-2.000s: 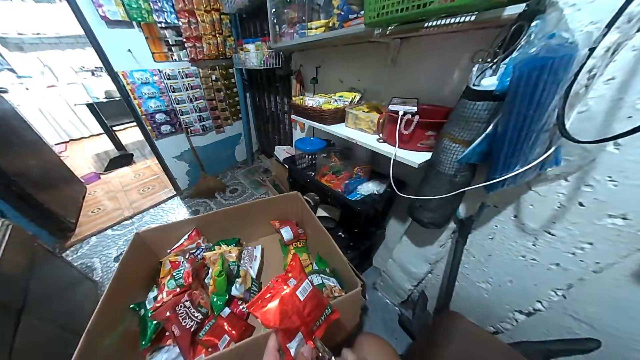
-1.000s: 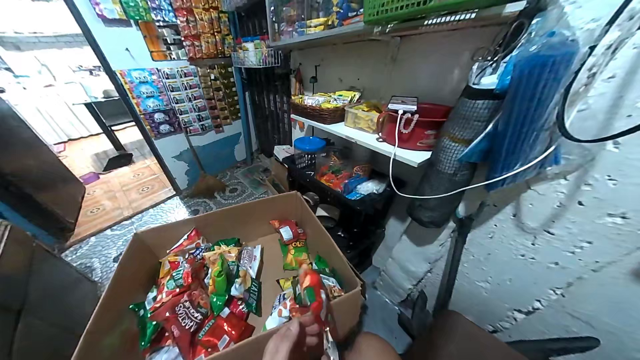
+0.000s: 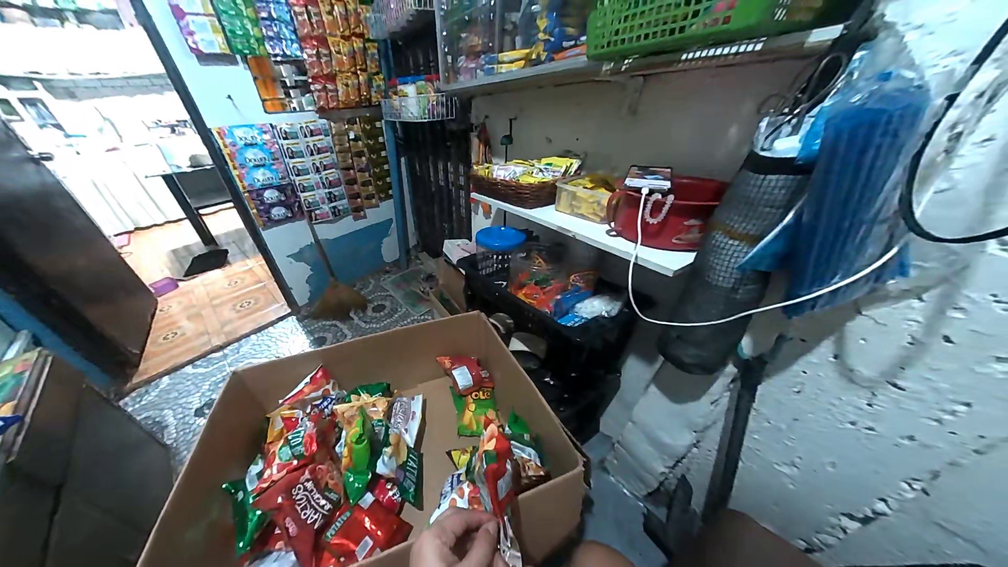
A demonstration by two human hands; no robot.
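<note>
An open cardboard box (image 3: 543, 504) holds many small foil snack packets. A heap of red, green and yellow packets (image 3: 307, 504) lies in its left part. Along the right inner side are a small red packet (image 3: 466, 375), a green and yellow packet (image 3: 474, 411) and several more. My left hand (image 3: 457, 539), at the near edge of the box, pinches the lower end of a red and orange snack packet (image 3: 496, 465), which stands nearly upright beside a white and orange packet (image 3: 457, 494). My right hand cannot be made out; a rounded patch of skin at the bottom edge is unclear.
Beyond the box stands a black crate (image 3: 551, 315) of bagged goods. A white shelf (image 3: 575, 226) carries a wicker basket (image 3: 516, 189) and a red pot (image 3: 693, 209); a white cable hangs from it. A broom (image 3: 337, 301) leans near the doorway, and a rough wall rises at right.
The large red packet held over the box's near right corner two seconds ago has turned from broad face to narrow upright side. My left hand shows more fully than in the earliest frame.
</note>
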